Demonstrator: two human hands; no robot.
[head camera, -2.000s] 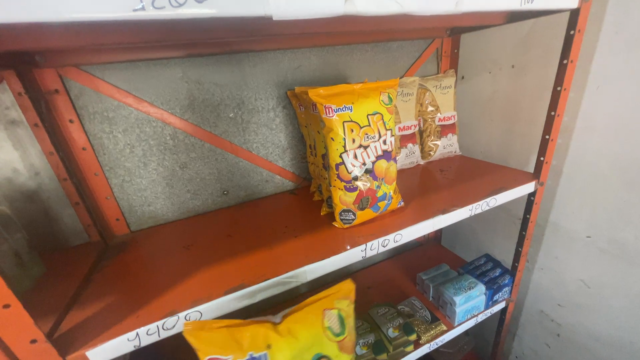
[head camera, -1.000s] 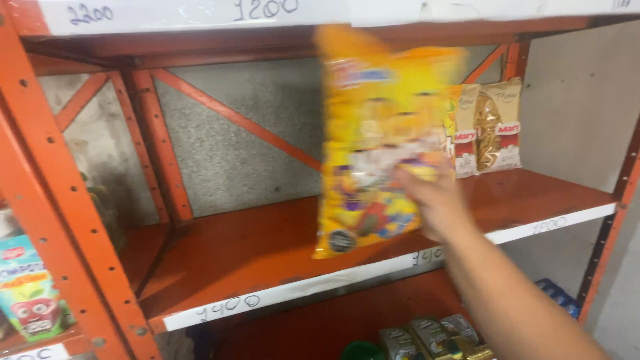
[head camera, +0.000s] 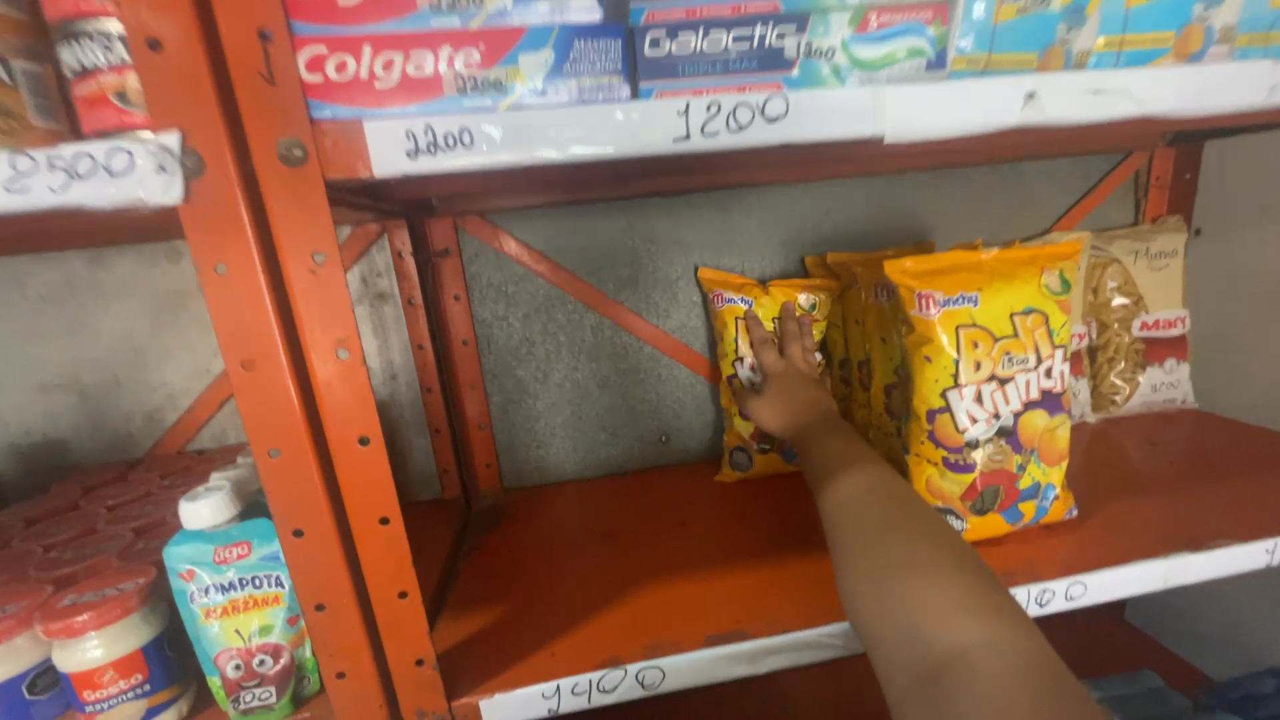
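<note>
My right hand reaches in from the lower right, its spread fingers laid against the front of a yellow Munchy snack bag. That bag stands upright at the back of the orange metal shelf. Just right of it is a row of like yellow bags, the front one a large Boli Krunch bag near the shelf's middle depth. Whether my fingers grip the bag or only press it, I cannot tell. My left hand is out of view.
Mary pasta bags stand right of the snacks. Toothpaste boxes line the shelf above. An orange perforated upright parts this bay from the left one, which holds a compote pouch and mayonnaise jars.
A second ago my right hand held a yellow bag up in front of the shelf; now it is deeper in, against a bag at the back, left of the row. The view has shifted left.
</note>
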